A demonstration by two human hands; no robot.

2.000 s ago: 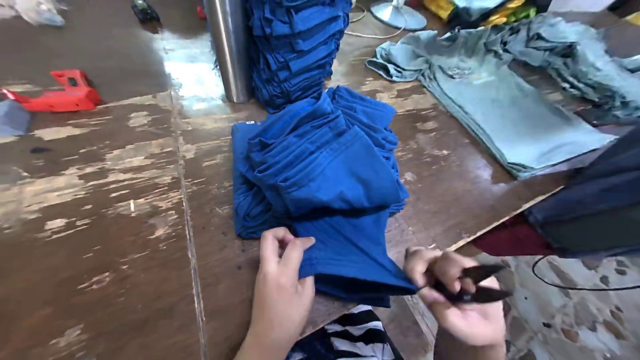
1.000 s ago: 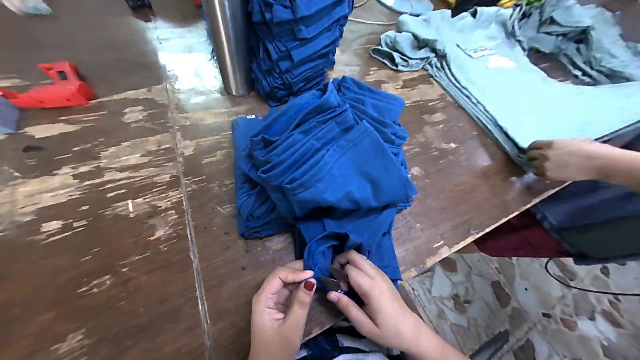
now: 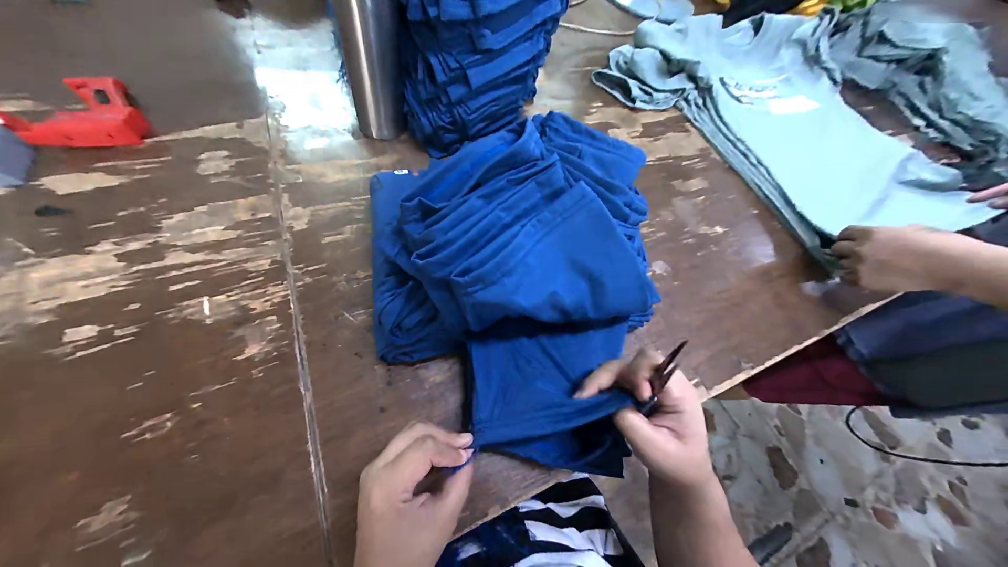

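Observation:
A heap of folded blue fabric pieces (image 3: 543, 268) lies on the worn wooden table, its front piece stretched between my hands near the table edge. My left hand (image 3: 425, 472) pinches the left corner of that piece's hem between thumb and fingers. At the right end of the hem, my right hand (image 3: 661, 417) grips the cloth between thumb and fingers. It also holds small dark thread snips (image 3: 668, 370), whose blades point up and to the right; their handles are mostly hidden in the hand.
A steel cylinder (image 3: 368, 71) stands beside a tall stack of blue fabric (image 3: 480, 63). At the left lies a red plastic tool (image 3: 98, 118). Another person's hands (image 3: 882, 256) touch pale green garments (image 3: 835, 157) at the right. Dark and maroon cloth (image 3: 819, 374) hangs beyond the table edge.
My hands were close together at the front cloth; they have moved apart, opening out its hem. More of the other person's hands shows at the green garments, absent two seconds ago.

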